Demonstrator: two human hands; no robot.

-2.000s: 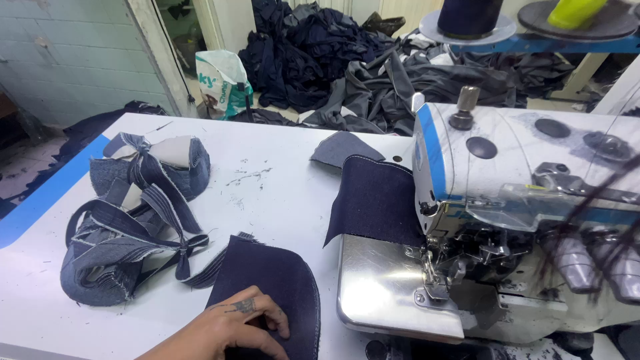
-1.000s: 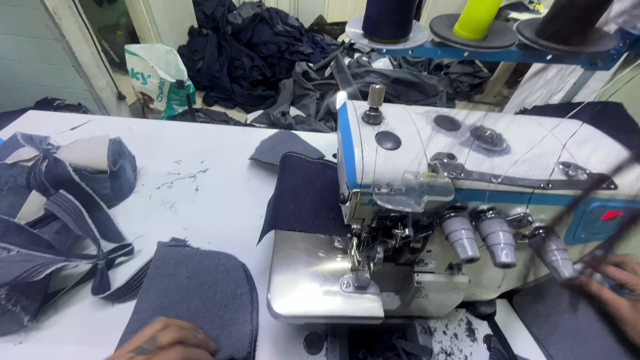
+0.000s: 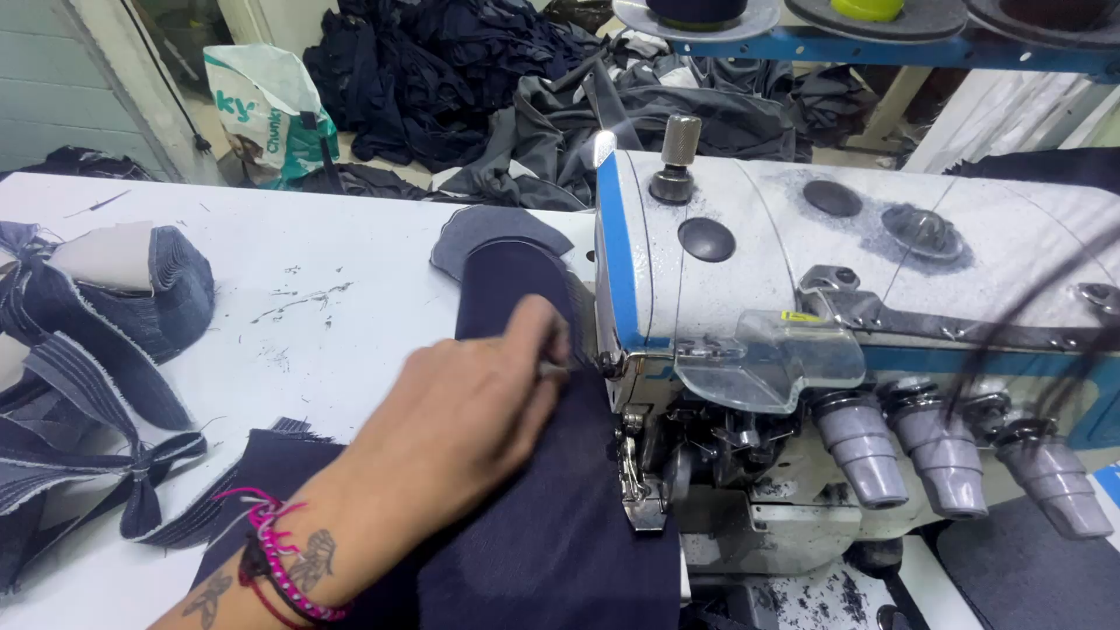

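My left hand, with a pink and white braided bracelet at the wrist, reaches over a dark navy denim piece. Thumb and fingers come together at the cloth's edge beside the head of a white overlock sewing machine; whether they pinch it is unclear. The piece lies along the machine's left side, its lower right part by the presser foot. Its rounded far end overlaps a grey-blue denim piece. Another dark piece lies partly under my forearm. My right hand is out of view.
Tied bundles of denim pieces lie on the white table's left. Behind it are a printed plastic bag and heaped dark cloth. Thread cones stand on a blue rack. A grey piece lies at lower right.
My left hand has moved from the cloth near the table's front edge up beside the machine head. My right hand, at the right edge one second ago, has left the view. Dark cloth now covers the metal plate.
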